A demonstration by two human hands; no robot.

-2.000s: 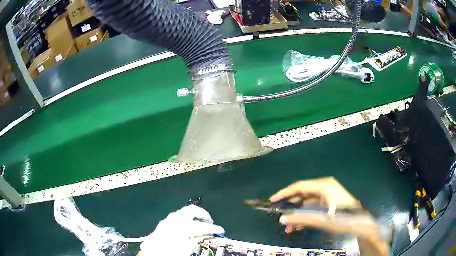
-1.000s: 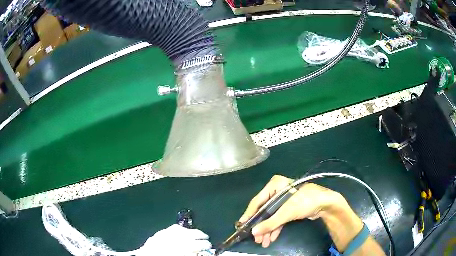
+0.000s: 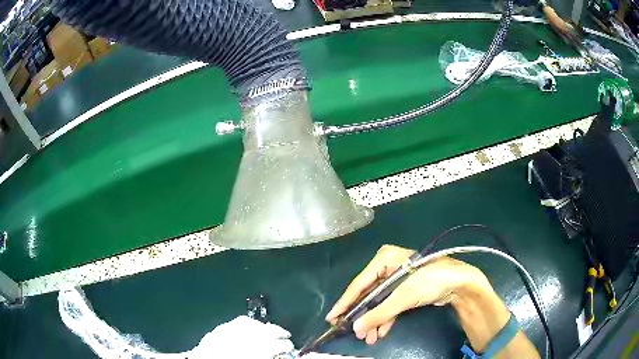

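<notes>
My left hand [image 3: 245, 339], in a white glove, is at the bottom edge, cut off, with its fingers at the left end of a white strip [image 3: 333, 355] that barely shows. What it grips is hidden. My bare right hand [image 3: 410, 291] holds a soldering iron [image 3: 350, 317] like a pen, its tip pointing down left close to the gloved fingertips. The iron's cable runs over the hand to the right. A small black part [image 3: 257, 306] lies just above the glove. A bagged white cord [image 3: 98, 329] lies left of the glove. The strip's inside is out of frame.
A translucent fume hood [image 3: 291, 189] hangs above the speckled rail [image 3: 420, 184]. A bagged cord [image 3: 490, 66] and open strip [image 3: 571, 65] lie on the green belt [image 3: 161, 140]. A black station [image 3: 609, 189] and yellow-handled pliers [image 3: 595, 280] are at right. Another person's arm [image 3: 560, 24] shows top right.
My right hand moved down left from two seconds ago, bringing the iron's tip to the gloved fingers. Over the last second both hands barely moved. The bagged cord and strip on the belt shifted right.
</notes>
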